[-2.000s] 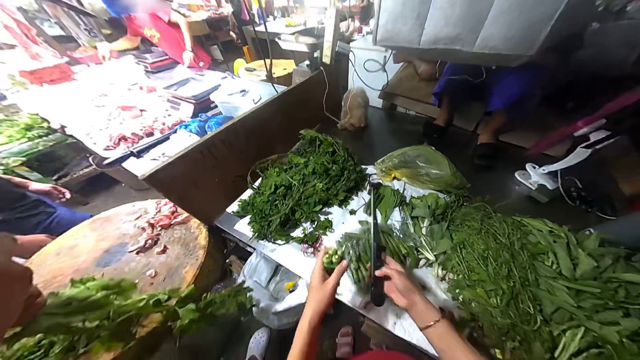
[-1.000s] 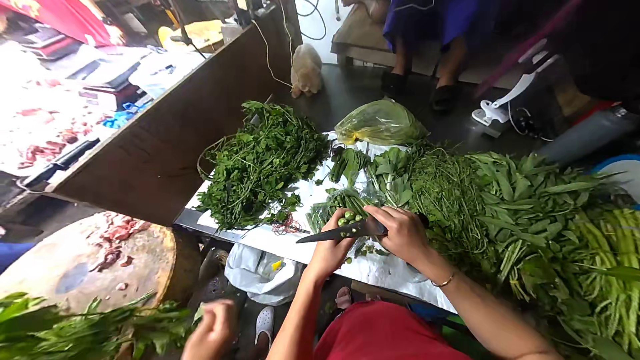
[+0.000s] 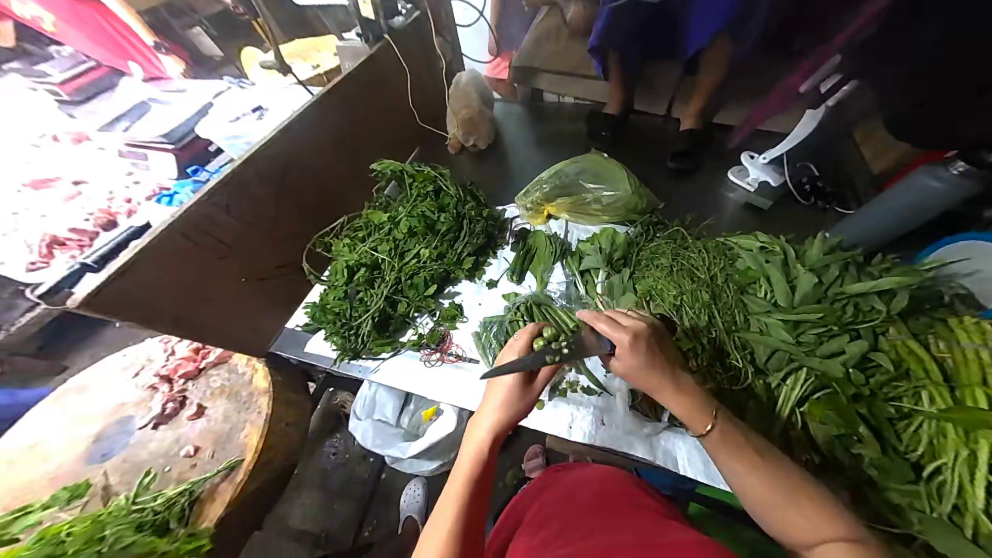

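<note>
My left hand (image 3: 521, 373) grips a bundle of green vegetable stalks (image 3: 542, 311) by its near end, where cut ends and small round green pieces show. My right hand (image 3: 637, 349) holds a dark-bladed knife (image 3: 535, 358) whose blade lies across the stalks' ends, its tip pointing left. The knife's handle is mostly hidden in my fingers. Thin clear plastic partly covers the bundle. Red rubber bands (image 3: 443, 350) lie on the white sheet (image 3: 457, 380) left of my left hand. A large leafy green heap (image 3: 403, 256) lies beyond them.
A tied yellowish plastic bag (image 3: 593, 190) lies beyond the bundle. Leafy greens (image 3: 821, 310) and long green pods (image 3: 957, 387) cover the right side. A wooden partition (image 3: 256, 209) stands left, above a round chopping block (image 3: 139, 418) with meat scraps. An open white bag (image 3: 407, 434) sits below the table edge.
The knife has gone from roughly upright beside the bundle to lying across its near end, pointing left. Another person's hand at the lower left one second ago is out of view. The view has shifted right.
</note>
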